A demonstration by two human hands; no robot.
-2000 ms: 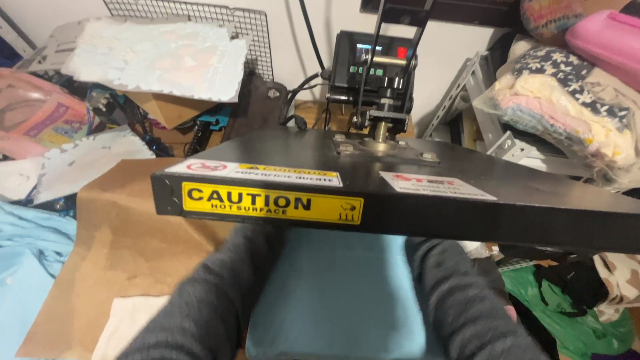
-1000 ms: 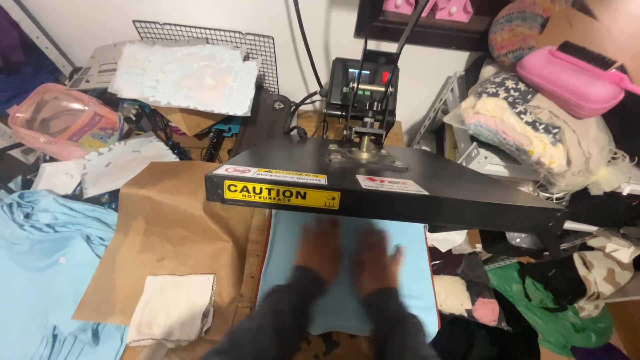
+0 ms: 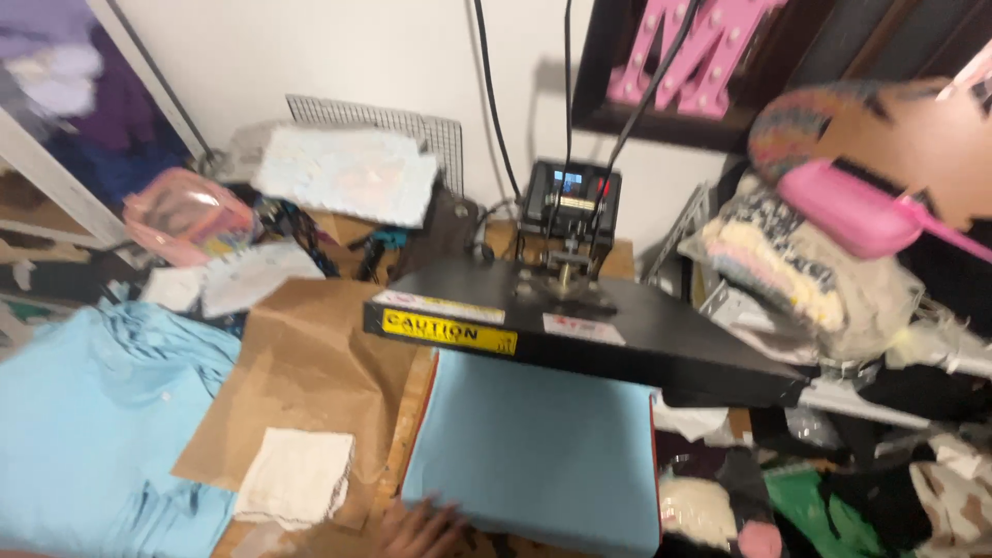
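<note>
My left hand (image 3: 422, 531) is at the bottom, blurred, its fingers spread at the front left corner of the light blue fabric (image 3: 535, 453); whether it touches the fabric is unclear. The fabric lies flat on the lower plate of a heat press, with a reddish edge showing along its sides. Above its rear part stands the raised black upper plate (image 3: 659, 345), which bears a yellow caution label. My right hand is out of view.
Brown paper (image 3: 310, 356) with a folded white cloth (image 3: 298, 477) lies left of the press, beside a light blue fabric pile (image 3: 101, 418). The control box (image 3: 573, 201) stands behind. Bagged fabrics (image 3: 798, 271) and a pink case (image 3: 852, 205) are at right.
Both hands were on the blue fabric one second ago; now the left is at its front left corner and the right has left the view. Two seconds ago both forearms reached beneath the upper plate.
</note>
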